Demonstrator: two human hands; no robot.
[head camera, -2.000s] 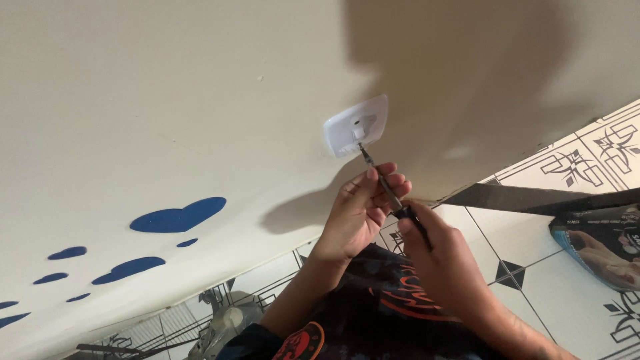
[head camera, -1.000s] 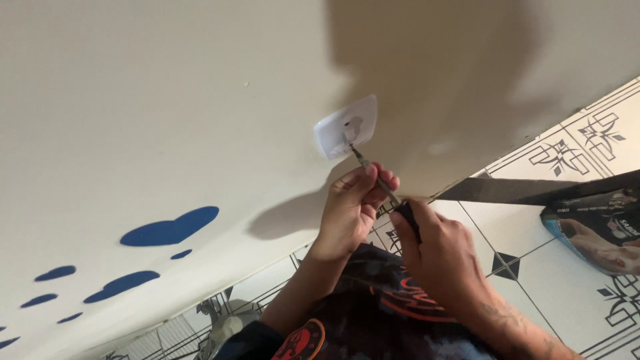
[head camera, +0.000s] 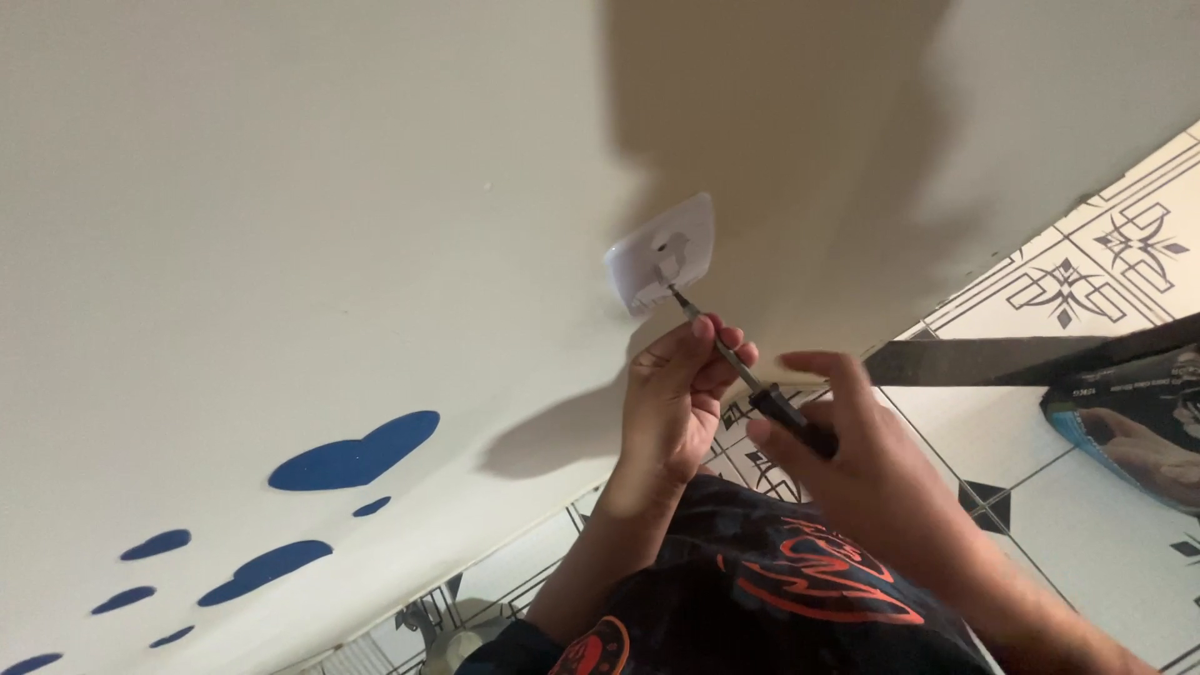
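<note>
A white wall plate (head camera: 694, 220) with a raised middle is on the pale wall. The tip of a screwdriver (head camera: 792, 419) with a dark handle and a thin metal shaft meets the plate's lower part. My left hand (head camera: 680, 398) pinches the shaft between thumb and fingers, just below the plate. My right hand (head camera: 844, 422) is around the dark handle, with its index finger lifted off and its thumb near the handle; whether the other fingers touch it is hard to tell. The screw, if any, at the tip is too small to make out.
Blue heart-shaped decals (head camera: 356, 459) are on the wall at lower left. Patterned floor tiles (head camera: 1059, 506) lie right and below. A dark strip (head camera: 984, 361) crosses the floor, beside a printed bag (head camera: 1134, 422) at the right edge. A greyish object (head camera: 459, 647) stands at the bottom.
My right hand's fingers have loosened and spread from around the screwdriver handle, which they gripped before. My left hand still pinches the shaft, and the tip stays at the plate.
</note>
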